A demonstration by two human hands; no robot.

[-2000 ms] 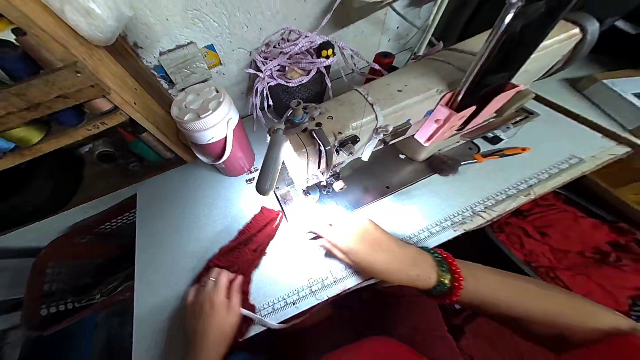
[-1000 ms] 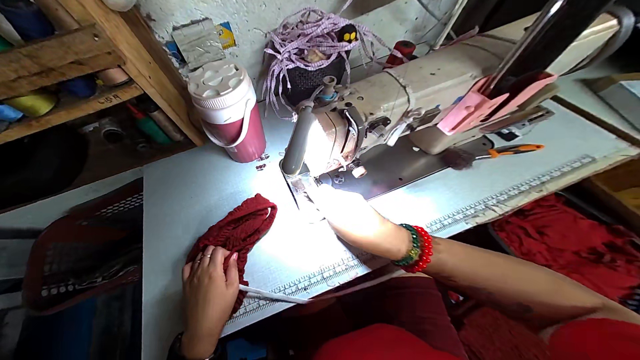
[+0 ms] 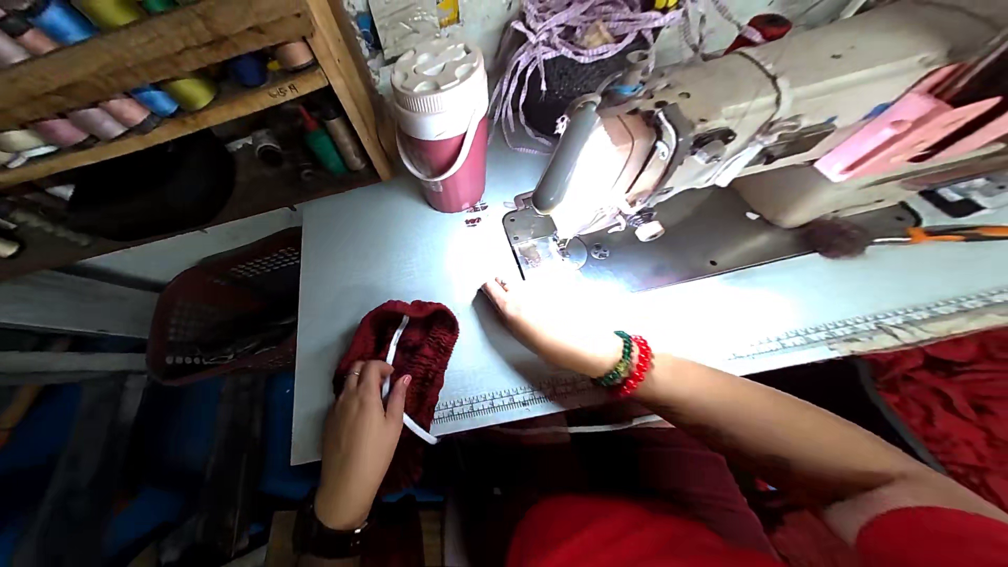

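Observation:
My left hand (image 3: 364, 429) lies on a gathered dark red cloth piece (image 3: 429, 346) at the left front edge of the sewing table, its thumb and fingers around a strip of white elastic (image 3: 398, 339) that runs over the cloth. Part of the cloth hangs below the edge. My right hand (image 3: 543, 315) rests on the tabletop just in front of the needle plate of an industrial sewing machine (image 3: 630, 157). Glare from the lamp washes out most of its fingers, so whether they hold anything is hidden. Bead bracelets circle that wrist.
A pink and white jug (image 3: 453, 161) stands behind the needle area. Thread spools fill a wooden shelf (image 3: 236, 102) at the left, above a dark red plastic basket (image 3: 181, 315). A measuring tape (image 3: 504, 400) runs along the front edge. An orange-handled tool (image 3: 953, 234) lies at the right.
The red cloth, earlier stretched toward the needle, now lies bunched under my left hand, away from the machine. The white strip now crosses its top. The view has moved left and closer.

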